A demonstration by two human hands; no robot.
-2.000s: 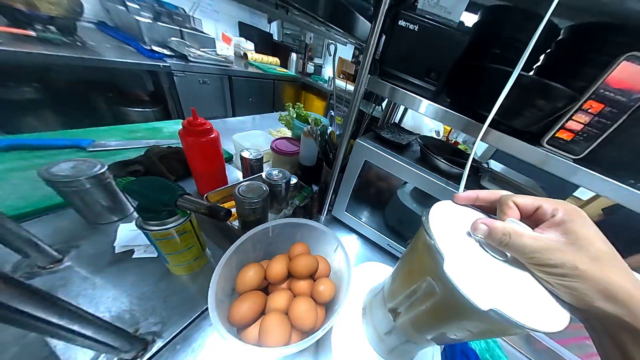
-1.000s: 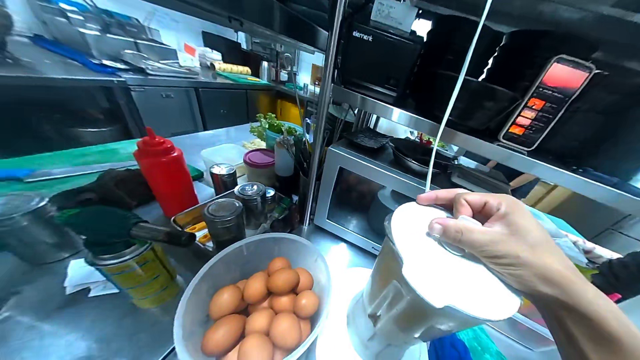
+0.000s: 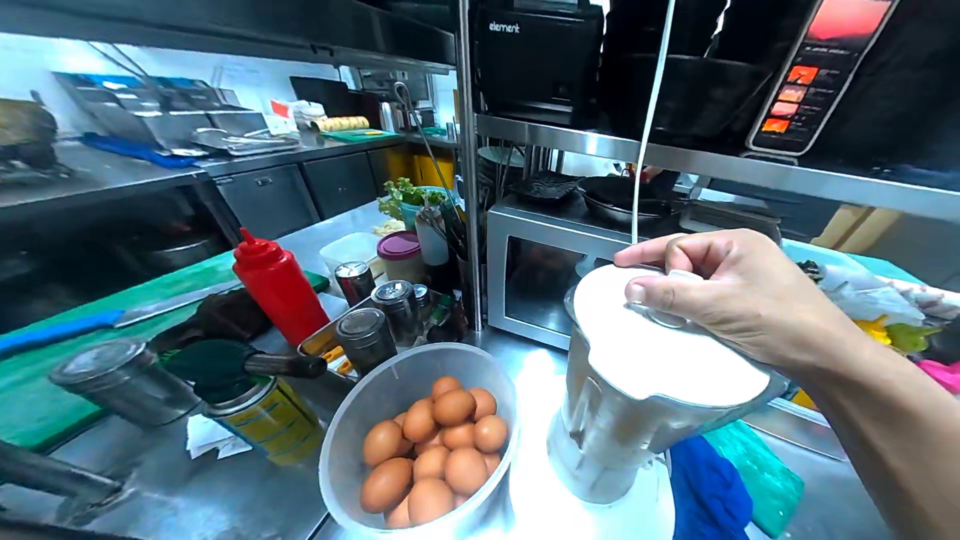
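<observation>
My right hand [image 3: 720, 292] pinches the small knob on the white lid [image 3: 660, 345] of a blender jar [image 3: 615, 420]. The lid rests on the jar's rim, and the jar stands on a bright white base [image 3: 652, 510]. A white cord [image 3: 651, 135] hangs down behind the hand. Directly left of the blender, a translucent plastic tub [image 3: 341, 450] holds several brown eggs [image 3: 442, 450]. My left hand does not show.
A red squeeze bottle [image 3: 277, 285], lidded jars [image 3: 365, 337] and a yellow tin [image 3: 274, 424] stand left of the tub. A blue-handled knife [image 3: 97, 322] lies on a green cutting board [image 3: 45, 390]. Behind are a microwave oven [image 3: 540, 277] and a steel shelf post [image 3: 469, 172]. A blue cloth [image 3: 705, 487] lies at right.
The view has shifted a little. My right hand stays at the lid's knob throughout, and the lid stays on the jar.
</observation>
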